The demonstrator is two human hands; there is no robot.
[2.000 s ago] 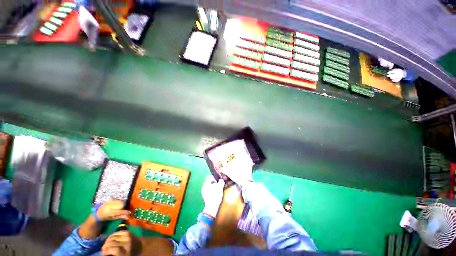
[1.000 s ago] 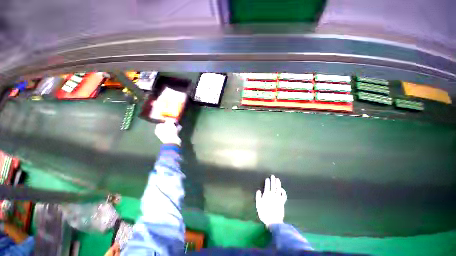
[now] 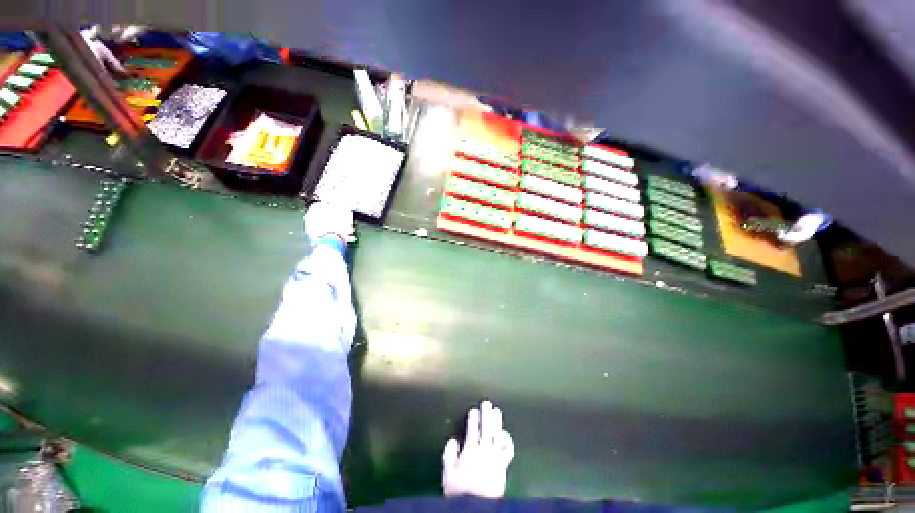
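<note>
My left hand (image 3: 329,222), in a white glove, reaches across the belt to the near left edge of a parts tray (image 3: 394,185) full of small whitish pieces. Its fingertips are hard to make out, and I cannot tell if they grip the tray. A black bin (image 3: 239,181) with orange-yellow and white contents stands just left of that tray. My right hand (image 3: 479,461), gloved in white, is low in the picture over the belt, fingers apart and empty.
The dark green belt (image 3: 602,341) crosses the view, with a green circuit board (image 3: 102,215) at left. Beyond it lie a red carrier board (image 3: 542,244) with rows of boards, loose green boards (image 3: 674,222) and an orange-brown fixture (image 3: 783,255). Another person's gloved hand (image 3: 806,228) is beside it.
The black bin went from over the near bench to the far side, and my left hand has let it go and moved right to the parts tray. My right hand has come off the bin.
</note>
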